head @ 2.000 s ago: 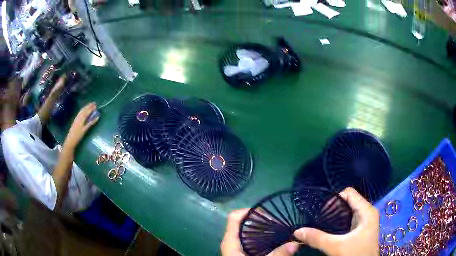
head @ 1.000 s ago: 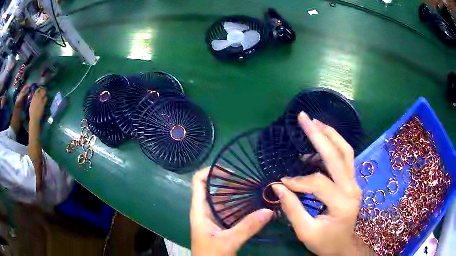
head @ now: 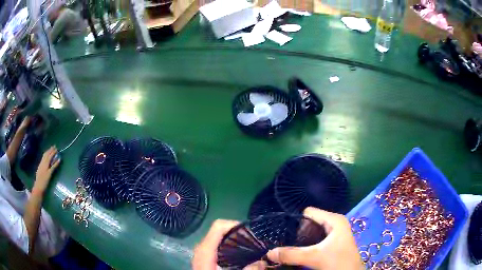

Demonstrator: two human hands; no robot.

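Observation:
My left hand (head: 216,243) and my right hand (head: 322,245) hold a black fan grille (head: 246,243) by its opposite sides at the bottom centre, tilted. My right thumb lies near its hub; no trim ring can be made out there. Bare grilles (head: 312,184) lie stacked just beyond. The blue parts bin (head: 417,158), full of copper trim rings (head: 417,211), is to the right of my right hand. Ringed grilles (head: 172,199) overlap on the left, with a copper circle showing in several centres.
Loose rings (head: 79,203) lie at the left edge near a neighbouring person's hand (head: 48,161). A half-assembled fan body (head: 262,112) with white blades is farther back. Behind it are white papers (head: 264,29) and a bottle (head: 384,31). A white board (head: 457,258) is right of the bin.
The view has tilted up, showing more of the far bench. The copper ring seen at the hub a second ago is no longer visible; my right hand has moved onto the grille's side.

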